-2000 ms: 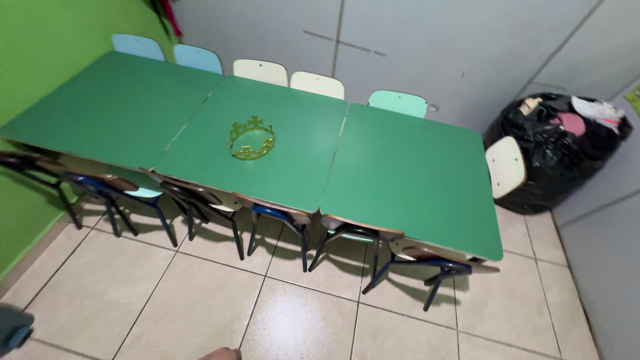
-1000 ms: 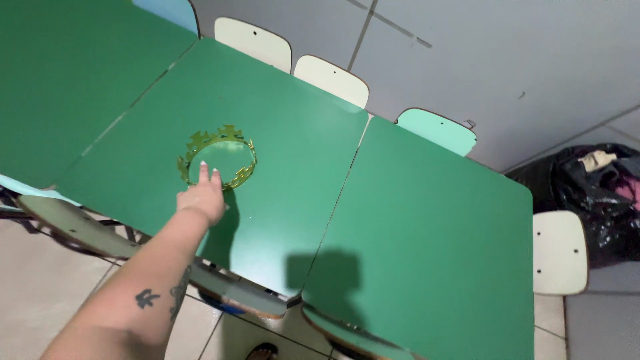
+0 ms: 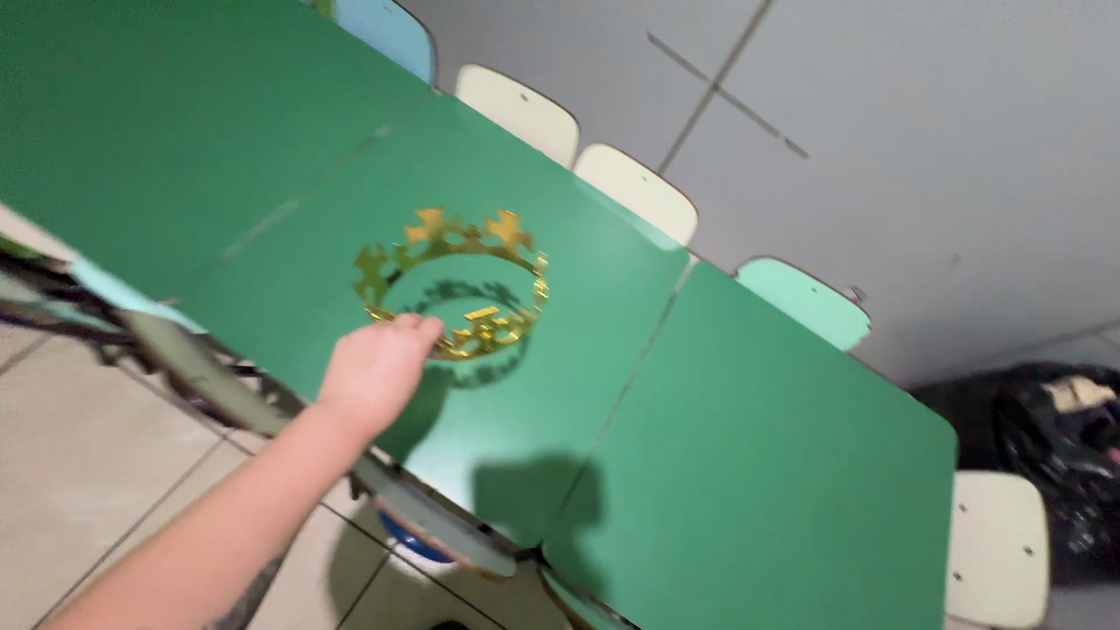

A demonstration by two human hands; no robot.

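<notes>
A shiny gold paper-like crown [image 3: 472,234] with cross-shaped points is held by my left hand [image 3: 385,363], whose fingers close on its near left rim. The crown is a ring, tilted, and its shadow falls on the green tabletop [image 3: 577,350] below and inside it, so it looks raised a little off the surface. My left forearm comes in from the lower left. My thumb is mostly hidden behind the hand and the rim. My right hand is out of the picture.
Cream chair backs [image 3: 516,114], a mint one [image 3: 803,302] and a blue one [image 3: 385,35] line the far edge. More chairs stand along the near edge. Another cream chair [image 3: 996,547] is at the right end, beside a black plastic bag [image 3: 1050,464]. A grey wall [image 3: 919,157] rises behind.
My left hand, out at the crown with fingers extended a second ago, is now closed on its rim. The crown has come up off the table. The view has moved nearer since two seconds ago.
</notes>
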